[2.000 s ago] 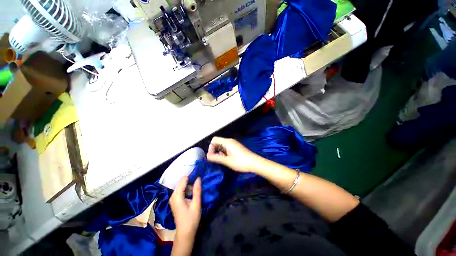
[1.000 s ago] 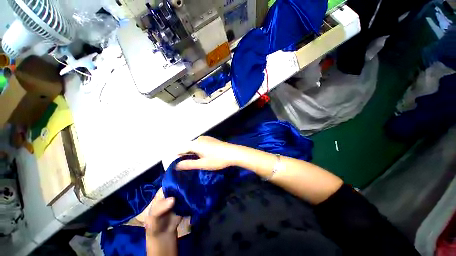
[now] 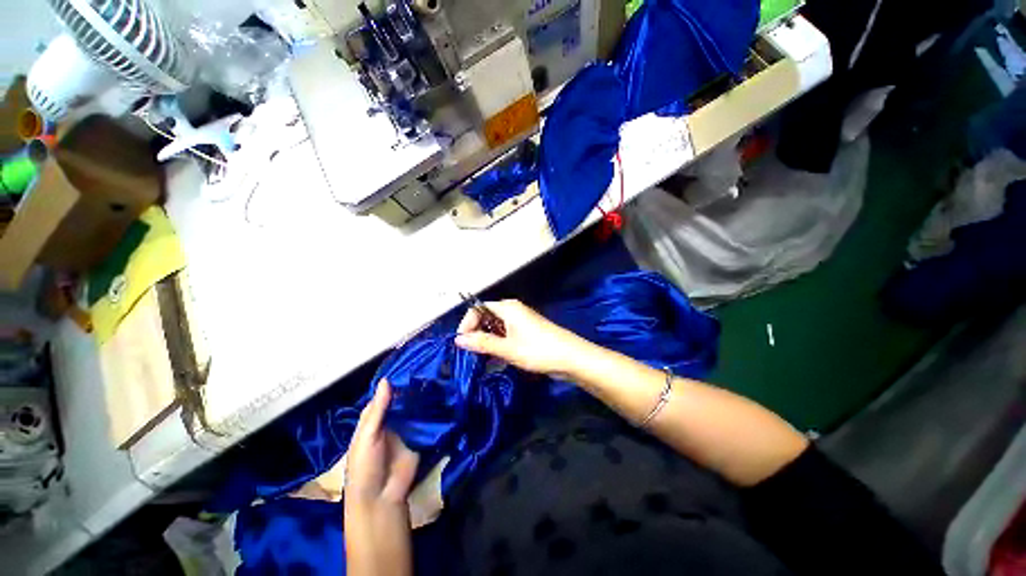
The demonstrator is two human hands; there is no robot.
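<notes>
The shiny royal-blue satin garment lies bunched on the lap against the table edge. Beige lining shows beside my left hand. My right hand, with the bracelet, is closed around small dark thread snips at the upper edge of the cloth, their thin tip pointing up and left. Its fingertips meet the cloth. My left hand rests against the left side of the bunched satin, fingers extended upward; whether it pinches cloth is hidden. No white cup shows.
A white machine table runs along the front, with an overlock machine on it. Blue satin pieces hang beside the machine. A fan, cardboard box and wooden board stand left. Plastic sheeting lies right.
The white cup seen at first is now covered by blue satin. My right hand has lifted from lying flat on the cloth, and the snips now show in it. My left hand's fingers have straightened upward.
</notes>
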